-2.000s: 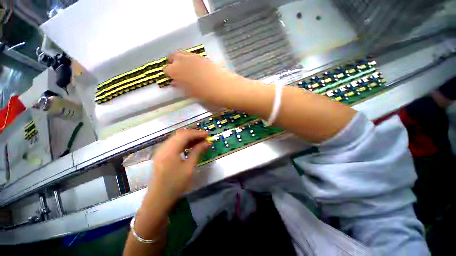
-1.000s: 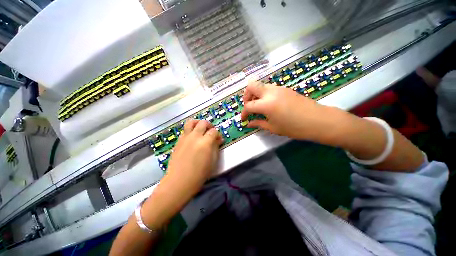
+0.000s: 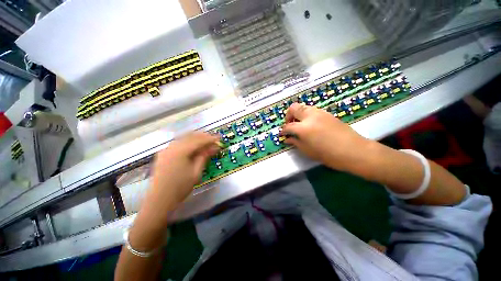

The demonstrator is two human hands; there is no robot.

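Note:
The green PCB panel lies at a slant in the rail, with rows of blue, white and yellow parts. My left hand is over its left end, fingers pinched, with a small yellowish part at the blurred fingertips. My right hand has its fingertips down on the middle of the panel, at the near row; whether they hold a part is hidden. Yellow-and-black components lie in long rows on the white foam, with a short separate piece in front of them.
A clear ribbed component tray lies behind the panel. Clear plastic trays are at the upper right. A white flap stands behind the foam. Metal conveyor rails run along the line. Two dark loose bits lie on the white ledge.
My right hand has moved from the yellow-and-black rows to the panel. Fewer components are in the front row. My left hand has shifted to the left along the panel since one second ago.

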